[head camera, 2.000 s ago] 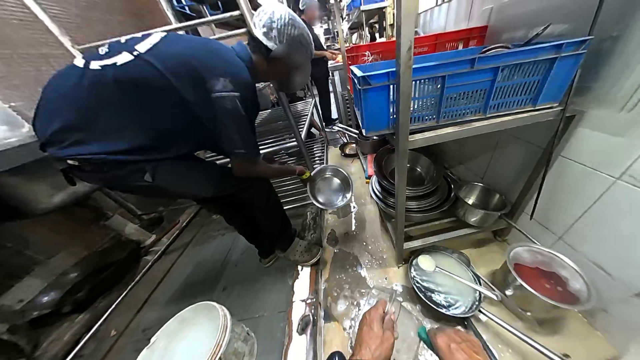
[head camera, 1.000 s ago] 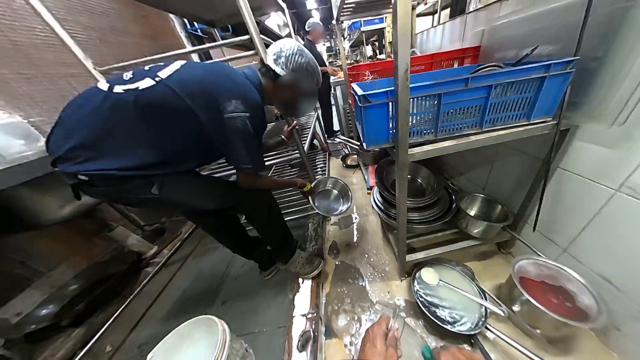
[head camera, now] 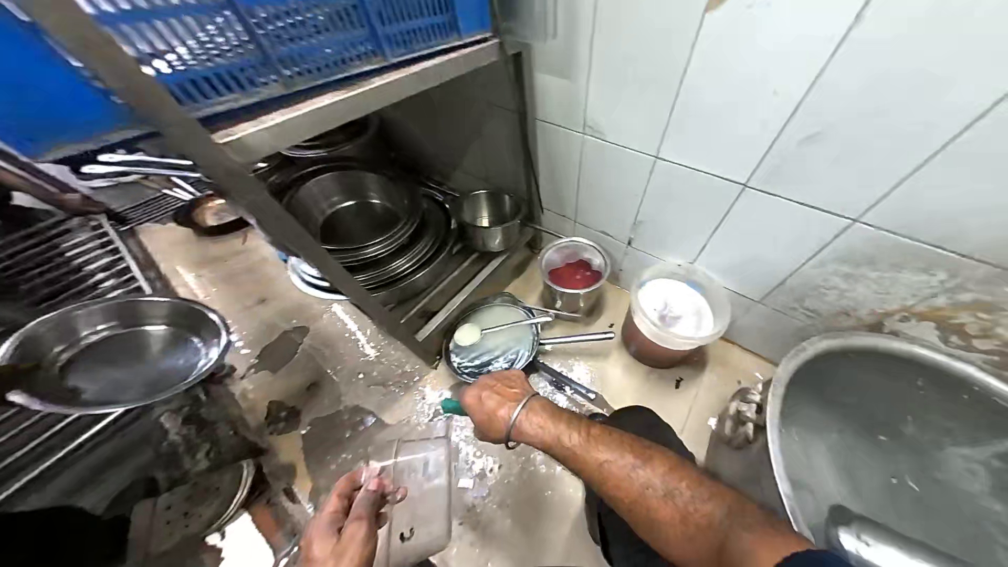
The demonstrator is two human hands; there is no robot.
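My left hand [head camera: 346, 516] pinches the edge of a clear plastic container [head camera: 417, 492] at the bottom centre. To its upper right, my right hand [head camera: 498, 405], with a metal bangle at the wrist, is closed around a green object [head camera: 453, 406], probably a scouring pad, mostly hidden in the fist. Just beyond that hand lies a pan of whitish liquid [head camera: 496, 354] with a ladle [head camera: 470, 334] resting in it. Behind the pan stands a steel pot [head camera: 575, 293] with red contents. A plastic tub [head camera: 676, 350] holding white foam over brownish liquid is right of it.
A rack post [head camera: 228, 185] slants across the left, with stacked steel bowls [head camera: 354, 209] and a saucepan [head camera: 490, 220] on the low shelf. A blue crate [head camera: 299, 39] is above. Another person's hand holds a steel bowl [head camera: 118, 354] at left. A large metal basin [head camera: 906, 425] stands right.
The view has swung right and down, showing the tub and large basin. The clear container in my left hand now shows plainly. The co-worker's body has left the view.
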